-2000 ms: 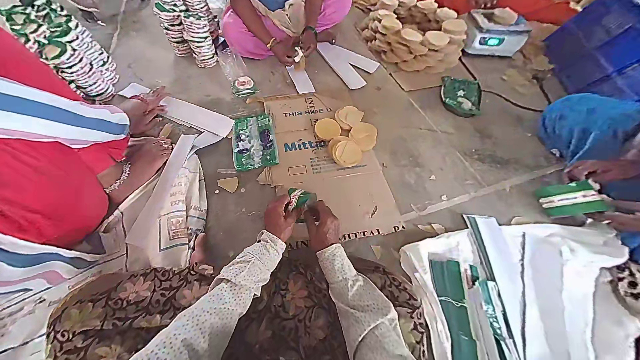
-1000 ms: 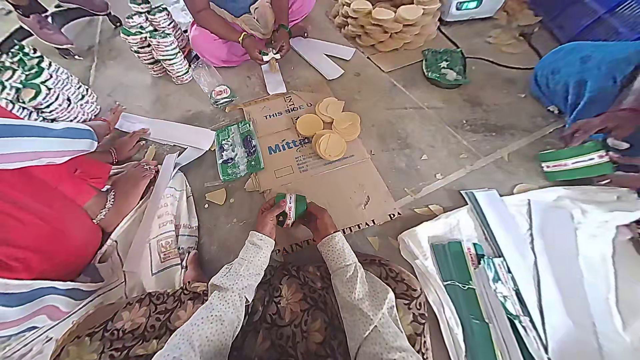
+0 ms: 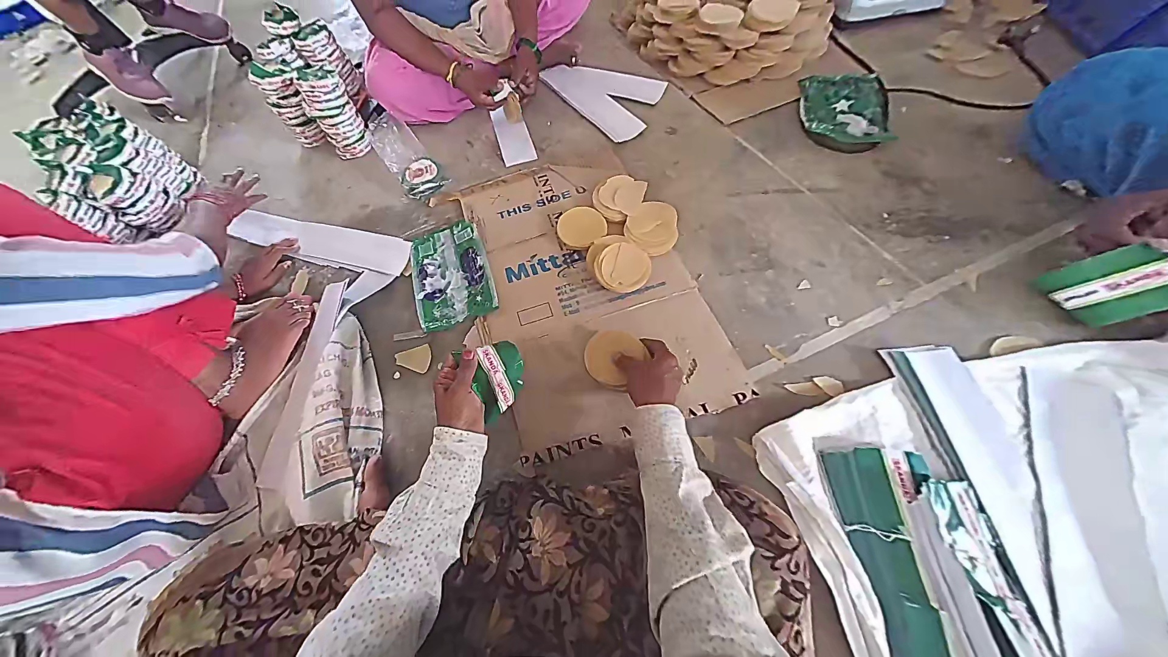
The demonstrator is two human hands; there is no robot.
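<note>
My left hand (image 3: 461, 392) grips a green printed wrapper (image 3: 498, 376) with a white and red band, left of the cardboard's middle. With its fingers, my right hand (image 3: 652, 372) touches a round yellow disc (image 3: 610, 358) on the flattened cardboard sheet (image 3: 547, 424); whether it is one disc or a thin stack, I cannot tell. Several small stacks of the same round discs (image 3: 623, 266) lie farther up on the cardboard. Beside its left edge is a green plastic packet (image 3: 453, 276) with a clear, shiny face.
At the left, a person's hand (image 3: 265, 269) rests by white strips (image 3: 319, 239). Another person's hands (image 3: 500, 84) work at the top. Banded stacks (image 3: 315, 87) stand at upper left, a disc pile (image 3: 721, 41) at upper right. Green wrappers (image 3: 881, 529) lie on white sacking at right.
My hands have moved apart; earlier both were together at the green wrapper. The wrapper is now in my left hand alone, to the left, and my right hand has reached a disc on the cardboard.
</note>
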